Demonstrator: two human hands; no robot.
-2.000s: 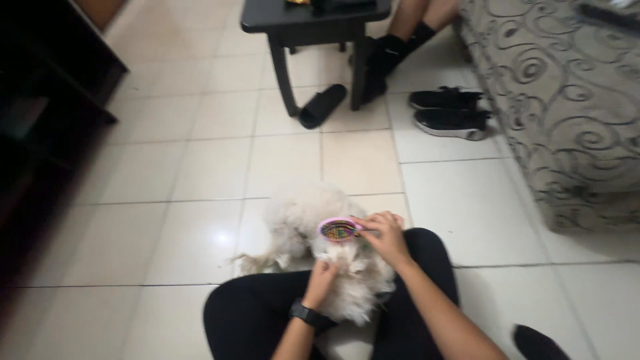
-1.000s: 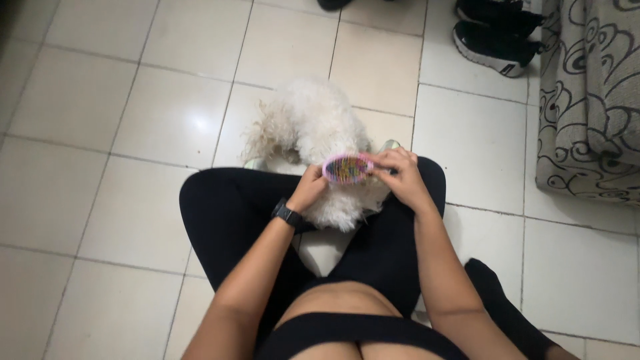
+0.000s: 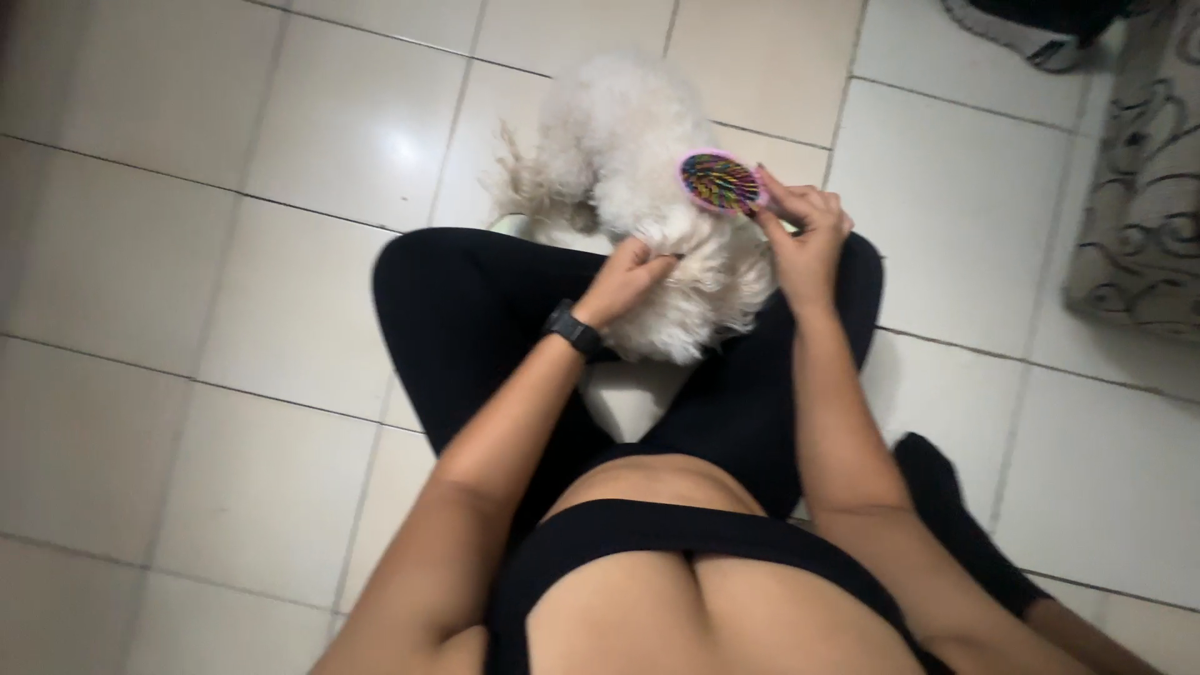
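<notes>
A fluffy white dog (image 3: 647,141) lies curled across and in front of my crossed legs, its head hard to make out in the fur. In my right hand (image 3: 811,230) is an oval hairbrush (image 3: 722,181) with a pink rim, its multicoloured bristles facing up, held by the end near the dog's right side. My left hand (image 3: 628,281), with a black watch (image 3: 574,328) on the wrist, grips a tuft of the dog's fur between thumb and fingers. The brush is just above the fur; whether it touches cannot be told.
Pale floor tiles (image 3: 309,272) surround me. A patterned fabric sofa (image 3: 1139,216) stands at the right edge, with a black and white shoe (image 3: 1041,37) beside it at the top right. A foot in a black sock (image 3: 956,516) rests on the floor at the lower right.
The view has tilted down toward my body. The brush, which was close to my left hand a second ago, is now farther up and right from it. Both hands keep their hold.
</notes>
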